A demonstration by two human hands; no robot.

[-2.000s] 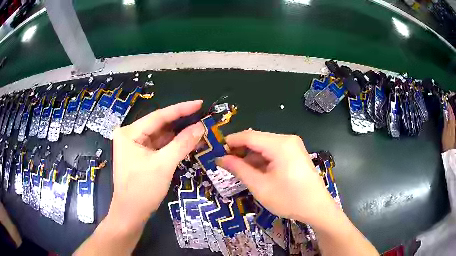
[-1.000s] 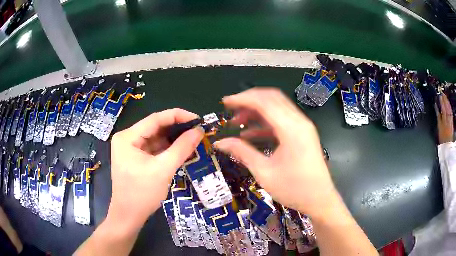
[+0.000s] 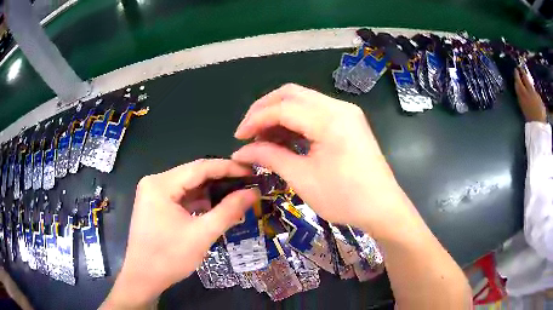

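Observation:
A flex circuit assembly (image 3: 245, 242) with a blue upper part and silver lower part hangs from my left hand (image 3: 182, 224). My left thumb and fingers pinch its dark top end. My right hand (image 3: 321, 145) is over that top end, thumb and fingertips close together beside the left fingertips. Whether the right fingertips hold a small part is hidden. The working pile (image 3: 282, 275) of overlapping strips lies directly below and behind the hands.
Two laid-out rows of strips stand at left, the upper row (image 3: 109, 142) and the lower row (image 3: 60, 242). Dark-ended bundles (image 3: 412, 88) lie at upper right. Another person's hand (image 3: 529, 97) is at the right edge. A pale raised edge (image 3: 242, 51) borders the green surface.
The view has shifted and tilted. My right hand has moved from the strip's blue part to its top end. The held strip now hangs more upright, over the pile.

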